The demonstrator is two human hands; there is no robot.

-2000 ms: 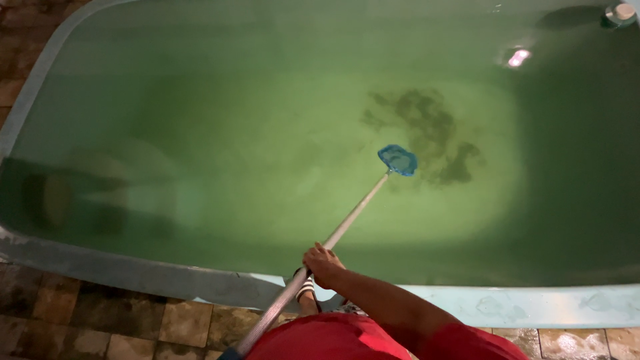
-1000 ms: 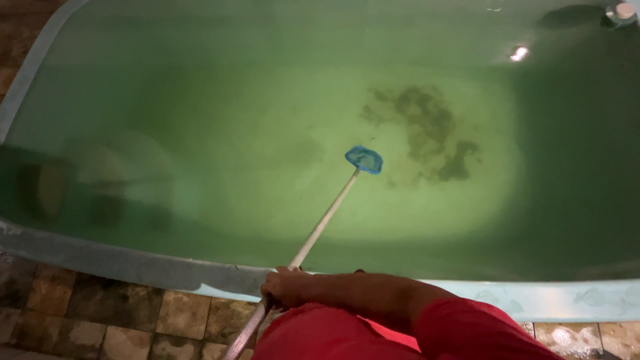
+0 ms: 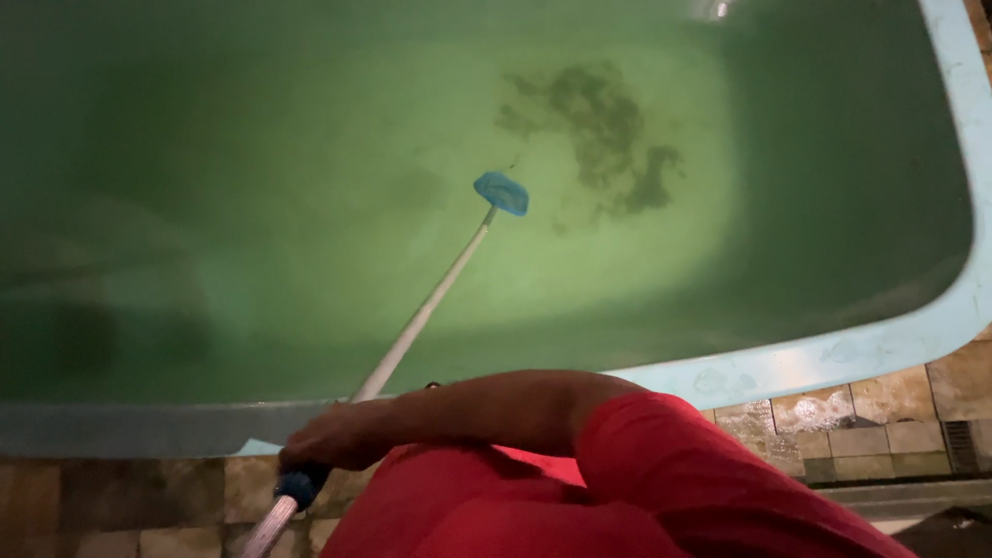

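My right hand [image 3: 335, 438] is closed around a long, pale telescopic pole [image 3: 434, 298], just above its dark blue collar [image 3: 296, 487]. The pole slants up and away over the pool's near rim. At its far end a blue skimmer net [image 3: 502, 194] lies in the green water [image 3: 349, 178]. A dark patch of sediment [image 3: 601, 128] spreads in the water to the right of and beyond the net. My right arm, in a red sleeve, crosses in front of my body. My left hand is not in view.
The pool's light blue rim [image 3: 775, 373] runs along the near side and curves up at the right. Tiled paving [image 3: 891, 395] borders it, with a small drain grate [image 3: 961, 447] at the right. A light glints on the water at the top.
My right hand has moved down and left along with the pole. The net has shifted left, away from the dark patch. The view has turned toward the pool's right end.
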